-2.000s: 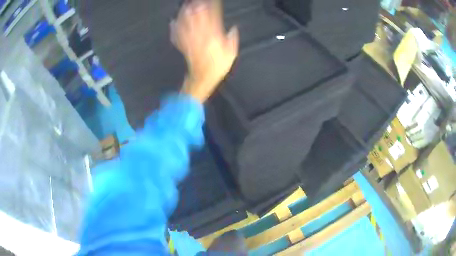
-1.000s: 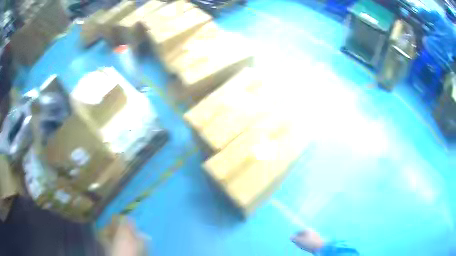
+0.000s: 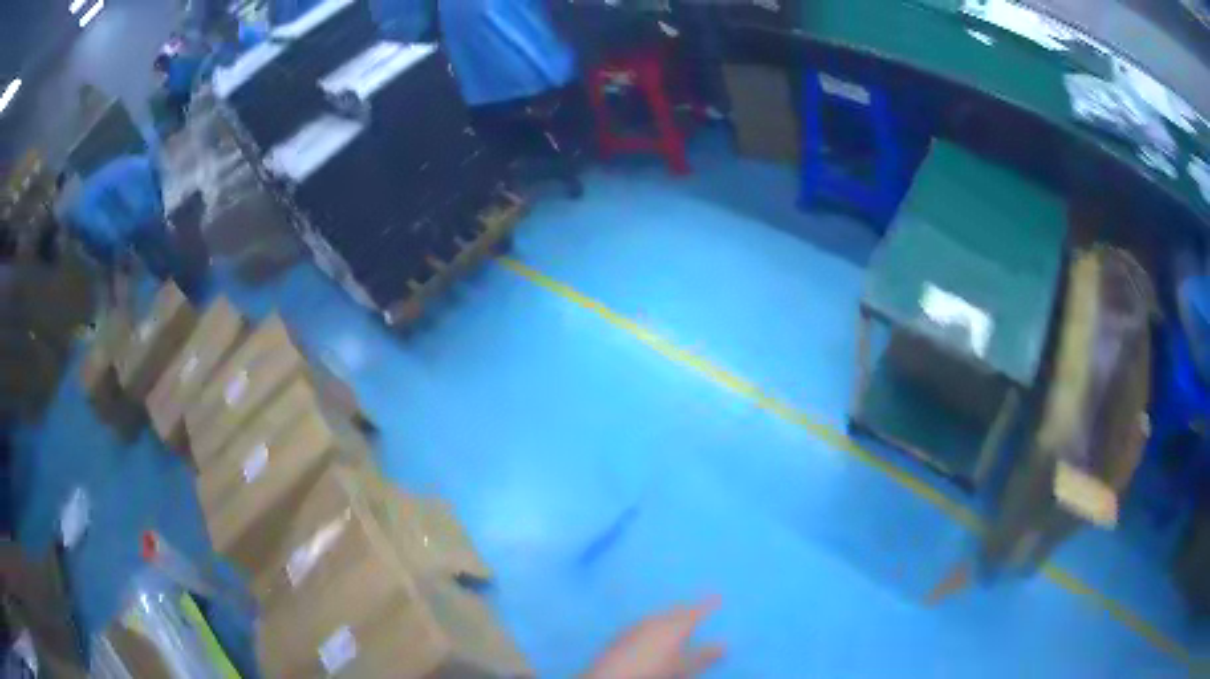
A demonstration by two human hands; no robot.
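My left hand (image 3: 661, 642) is at the bottom edge, blurred and cut off. Its fingers are apart, nothing shows in it, and it is over the blue floor. My right hand is not in view. Nearest in front of me is a row of closed brown cartons (image 3: 266, 467) with white labels, on the floor at the lower left.
A small green-topped table (image 3: 975, 239) stands at the right beside a worn brown carton (image 3: 1081, 385). Black stacks (image 3: 385, 173) stand on a wooden pallet (image 3: 458, 261). Red (image 3: 640, 106) and blue (image 3: 845, 146) stools stand near the green bench (image 3: 916, 33). People in blue are behind.
The view has swung from the black tray stacks across the floor to the cartons and benches. My left hand has left the trays; my right hand has gone out of view.
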